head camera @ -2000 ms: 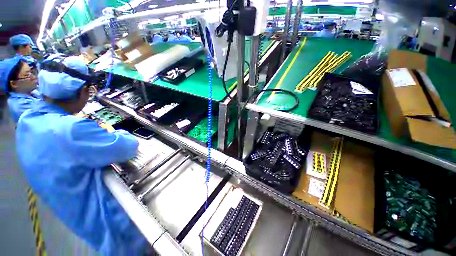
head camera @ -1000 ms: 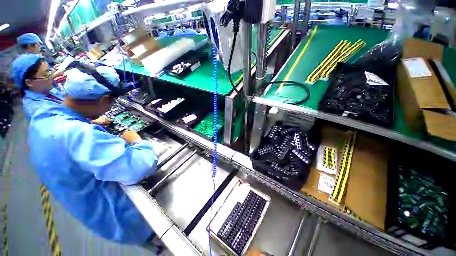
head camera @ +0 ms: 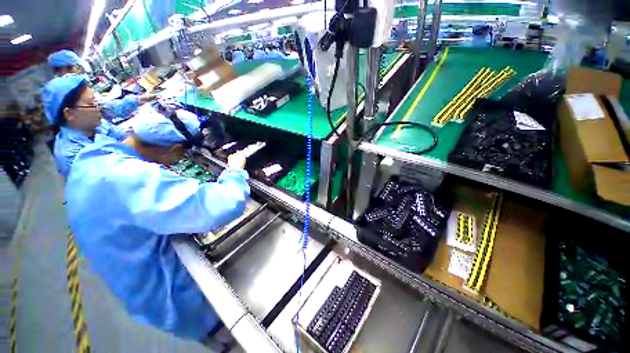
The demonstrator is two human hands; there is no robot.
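Neither of my hands is in view. A shallow white tray (head camera: 374,301) lies on the metal conveyor bench (head camera: 266,255) at the bottom centre. Black strips (head camera: 343,310) with rows of pale dots lie side by side in it, leaving part of its pale floor bare at the upper left. A black bin of loose black strips (head camera: 404,214) stands on the lower shelf behind the tray. A bin of dark green components (head camera: 590,293) is at the lower right.
A blue coiled cord (head camera: 307,179) hangs in front of the bench. A metal post (head camera: 359,110) and black cable loop (head camera: 407,141) stand behind. Cardboard (head camera: 518,262), striped strips (head camera: 476,93) and an open box (head camera: 595,131) are right. Blue-clad workers (head camera: 138,200) are at left.
The view has shifted slightly, so things sit further right. The fingertips at the bottom edge by the white tray are gone. The nearest worker's arm has risen toward the bins.
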